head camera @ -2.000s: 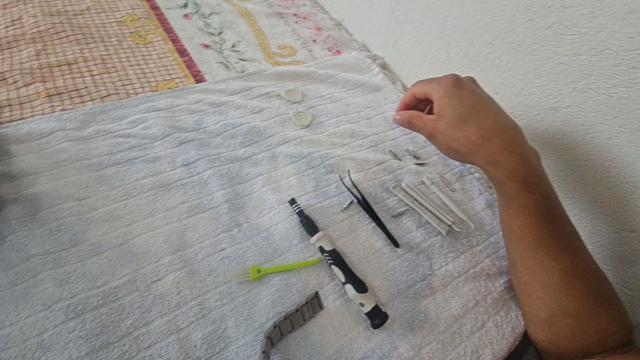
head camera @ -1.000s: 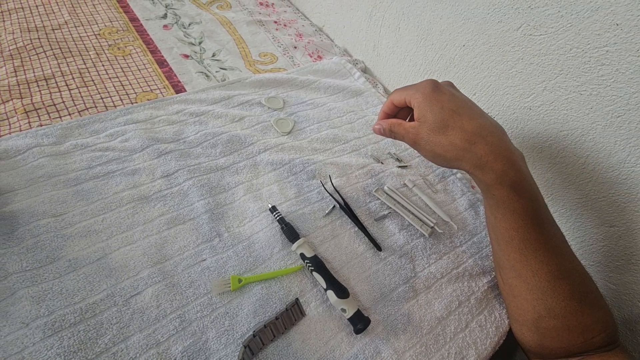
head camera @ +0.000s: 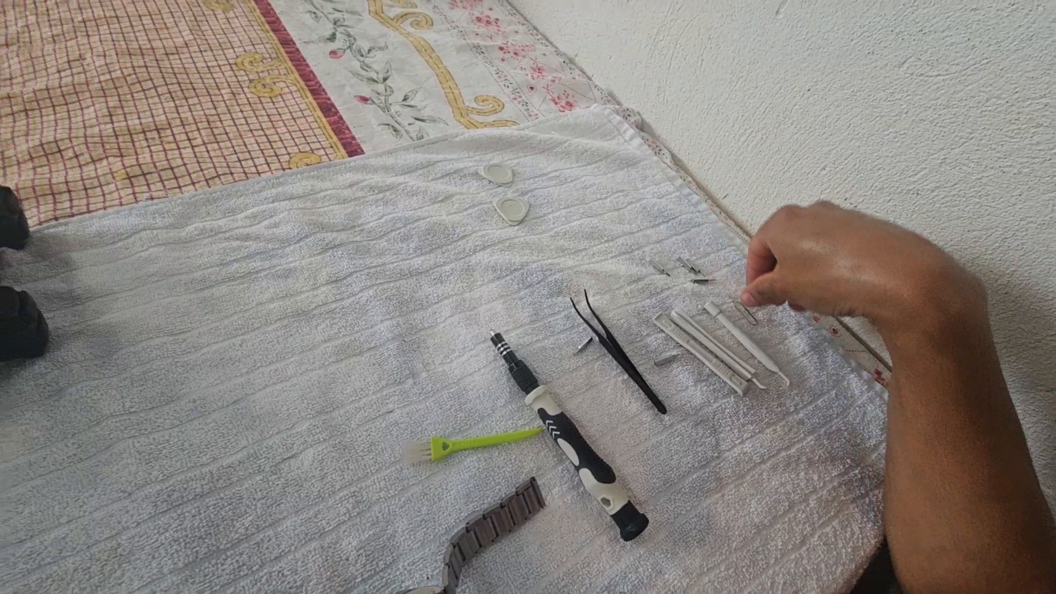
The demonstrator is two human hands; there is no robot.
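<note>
My right hand [head camera: 825, 260] hovers at the towel's right edge, thumb and fingertips together; whether something small is between them cannot be told. Just below the fingertips lies a small wire piece [head camera: 745, 312], perhaps touched by them. Left of it are small metal bits [head camera: 689, 266], and below them white plastic sticks [head camera: 708, 351]. Black curved tweezers [head camera: 619, 351] lie open-tipped beside a precision screwdriver [head camera: 577, 445] with a black and white handle. A green brush [head camera: 487, 441] meets the screwdriver's handle. A metal watch band [head camera: 495, 524] is cut off by the bottom edge. My left hand is out of view.
Two pale opening picks [head camera: 511, 209] lie farther back on the white towel [head camera: 247, 330]. Two dark objects [head camera: 18, 323] stand at the left edge. A patterned cloth [head camera: 165, 99] extends behind the towel, and a rough white wall [head camera: 825, 99] rises on the right.
My right hand has moved nearer, from behind the small metal bits to their right, beside the white sticks. The tools have stayed in place on the towel.
</note>
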